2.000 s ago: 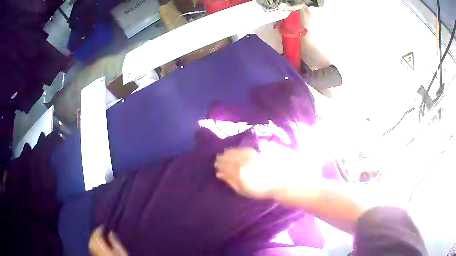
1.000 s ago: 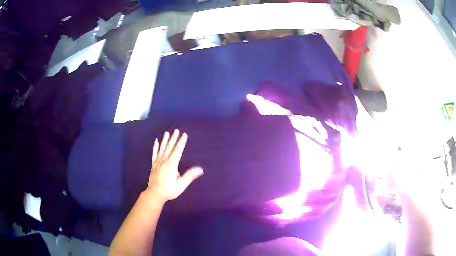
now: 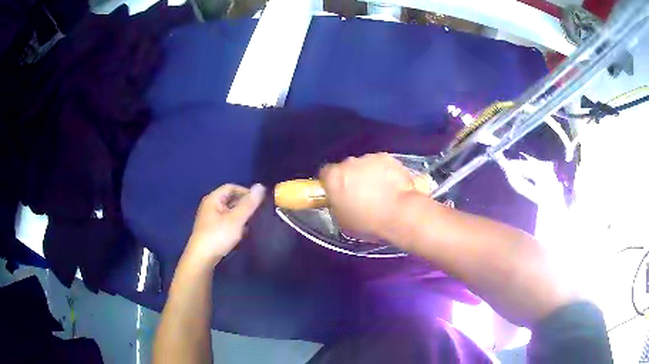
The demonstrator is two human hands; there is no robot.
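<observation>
A dark purple garment lies flat on the blue-violet table cover. My right hand is closed around the orange-yellow handle of the steam iron, which rests over the garment; its lower part is partly hidden by my hand and forearm. My left hand is near the garment's left edge, fingers curled and thumb towards the iron handle. I cannot tell whether its fingertips pinch the cloth.
A dark garment pile lies along the left. A white strip lies across the cover's far part. Clear hose or tubing rises from the iron to the upper right. Glare washes out the right side.
The iron has come onto the garment in my right hand, from the glare at the right. My left hand has gone from spread flat on the cloth to curled near its left edge.
</observation>
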